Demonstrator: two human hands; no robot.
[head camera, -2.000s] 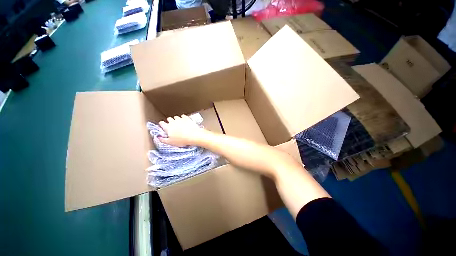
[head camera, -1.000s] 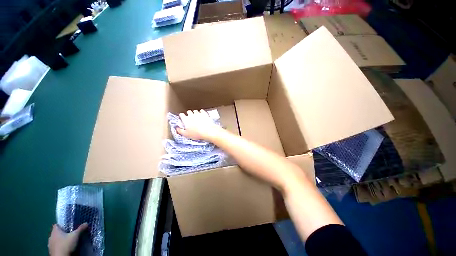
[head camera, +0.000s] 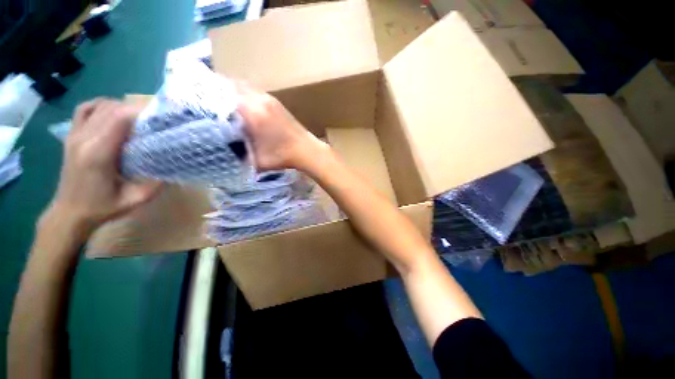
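A bubble-wrapped packet (head camera: 189, 144), silvery and dimpled with a dark spot at its right end, is held between my two hands above the carton's left flap. My left hand (head camera: 103, 159) grips its left end and is somewhat blurred. My right hand (head camera: 270, 129) is on its right end, over the carton's left part. The open shipping carton (head camera: 318, 263) stands in front of me with its flaps spread. More bubble-wrapped packets (head camera: 259, 211) lie stacked inside at its left side. The held packet and my hands hide part of the left flap.
A green conveyor (head camera: 126, 296) runs along the left, with packets (head camera: 218, 7) at its far end and dark blocks (head camera: 96, 26) beyond. A larger bubble bag (head camera: 499, 196) lies right of the carton. Flattened cartons (head camera: 577, 255) and folded-down cartons (head camera: 518, 52) are at the right.
My left hand has come up from the conveyor at lower left with a packet. My right hand has lifted from the stack inside the carton to the packet's right end. The view has shifted slightly.
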